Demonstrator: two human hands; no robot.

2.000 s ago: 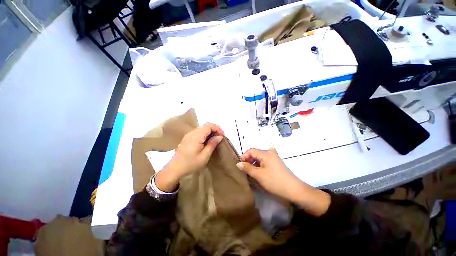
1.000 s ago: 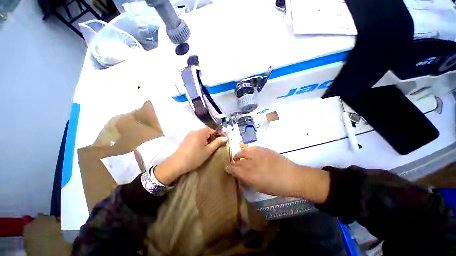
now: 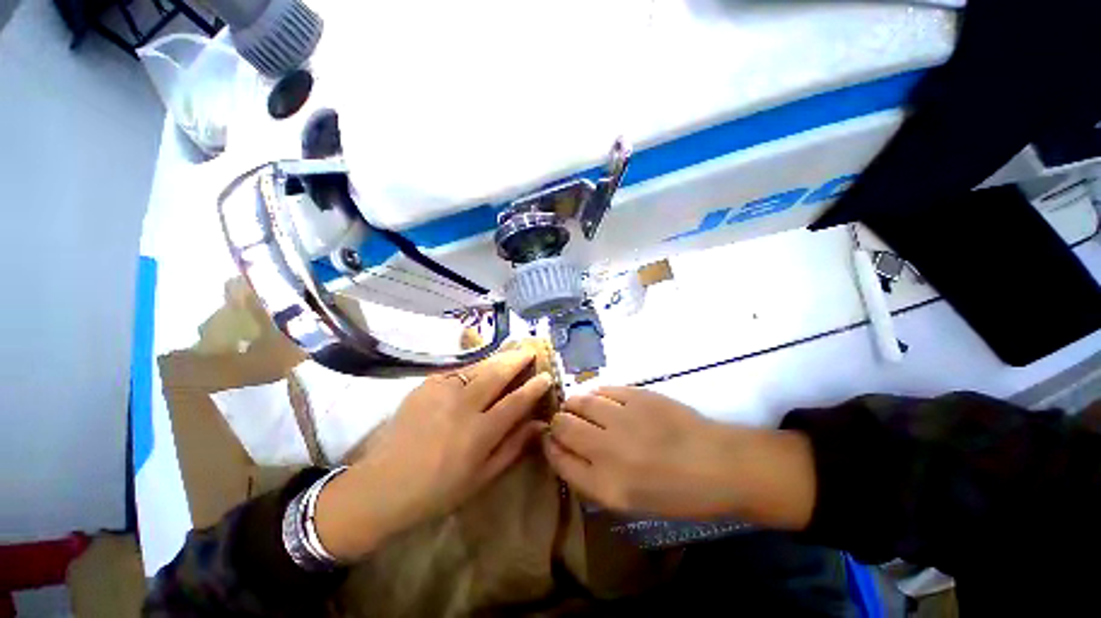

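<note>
The tan cloth (image 3: 483, 531) runs from the needle area down over the table's front edge toward my lap. My left hand (image 3: 447, 441) presses on the cloth with its fingertips close to the needle area. My right hand (image 3: 640, 453) pinches the cloth's right edge just below the presser foot area. The sewing machine (image 3: 724, 157) stands over the work; its shiny curved guard (image 3: 284, 284) and grey ribbed dial (image 3: 543, 287) are in front. The needle itself is hidden. A grey-blue block (image 3: 580, 344) sits right beside the cloth edge.
More tan cloth (image 3: 193, 410) with a white piece (image 3: 260, 423) lies at left. A black phone (image 3: 996, 284) and a white pen-like tool (image 3: 878, 308) lie at right. A black cloth band (image 3: 954, 133) hangs over the machine arm. A clear plastic bag (image 3: 199, 97) is at back left.
The cloth edge has come from in front of the machine up to the needle area, with both hands on it. The view has moved closer to the machine head.
</note>
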